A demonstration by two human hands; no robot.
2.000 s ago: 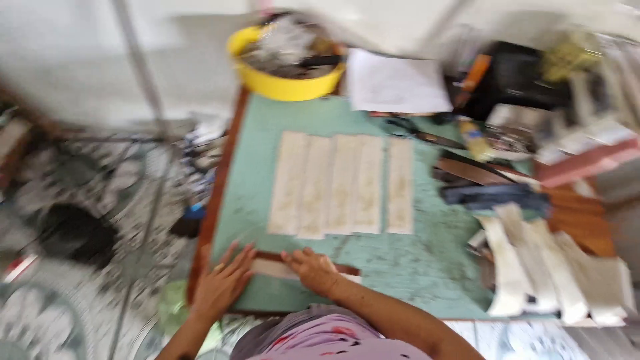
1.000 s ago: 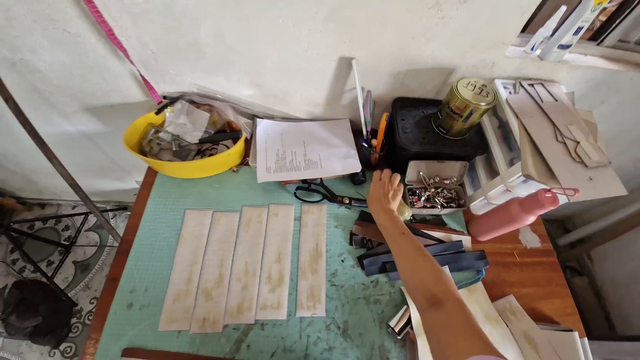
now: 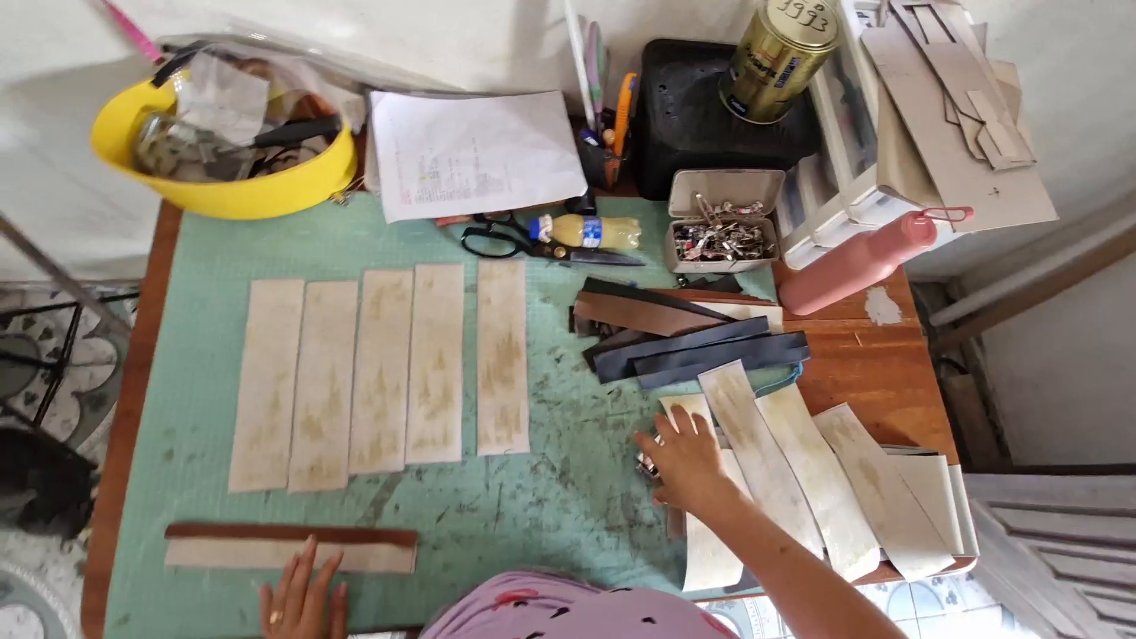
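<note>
My left hand lies spread at the near edge, its fingertips on a pale strip with a folded brown edge. At the right, my right hand reaches over several loose pale strips, fingers curved around small metal pieces; whether it grips any is hidden. Several pale strips with yellowish stains lie side by side on the green cutting mat. Dark and brown strips are piled beyond my right hand. Black-handled scissors lie beside a small bottle with a blue cap.
Along the wall stand a yellow basin, printed paper, a pen holder, and a black box under a gold can. A box of metal clips, a pink bottle and plastic drawers are at the right.
My right hand has moved from near the pen holder and bottle to the loose strips on the right. Two seconds ago both hands were on the brown-edged strip. The small bottle now lies on the scissors.
</note>
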